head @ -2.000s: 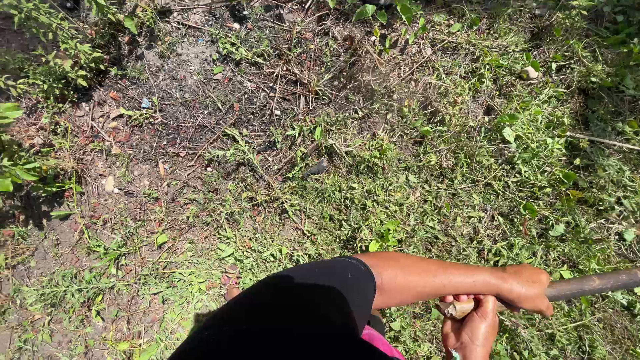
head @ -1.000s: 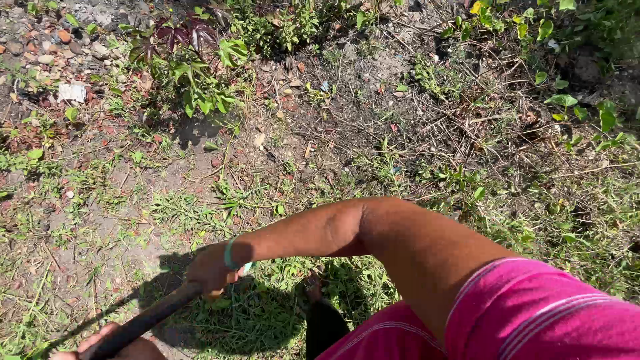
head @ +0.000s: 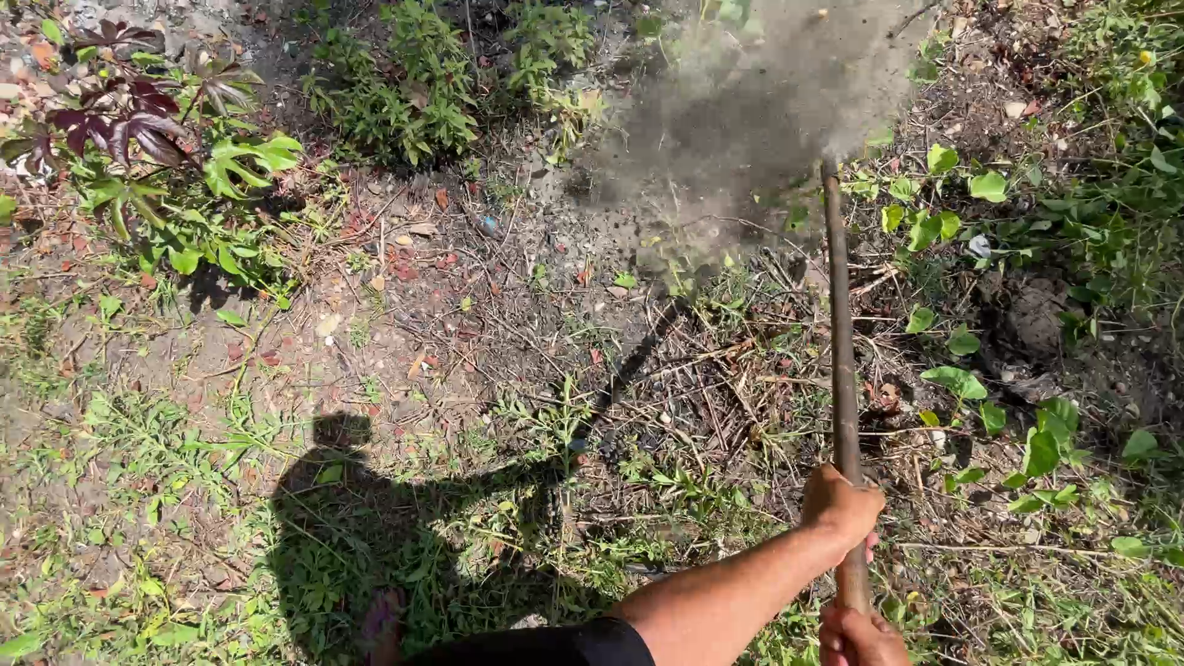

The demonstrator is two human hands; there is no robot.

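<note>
A long wooden handle (head: 844, 370) runs nearly upright through the right half of the head view. My left hand (head: 837, 511), on the arm with the black sleeve, is closed around its lower part. Lower down, at the bottom edge, my right hand (head: 862, 638) grips the same handle near its end. The far end of the handle meets a grey-brown blur of flying dust and soil (head: 740, 120), and whatever is on that end is hidden or blurred. Dry stems and twigs (head: 712, 398) lie on the ground left of the handle.
A plant with dark red and green leaves (head: 148, 139) grows at upper left, beside leafy green weeds (head: 407, 92). Broad-leaved creepers (head: 1041, 453) spread at right. A person's shadow (head: 361, 536) falls on the grass at lower left, and a bare foot (head: 381, 622) shows dimly within it.
One second ago both hands held the handle at lower left; now they are at lower right, with the handle pointing up the view. A dust cloud has appeared at its far end.
</note>
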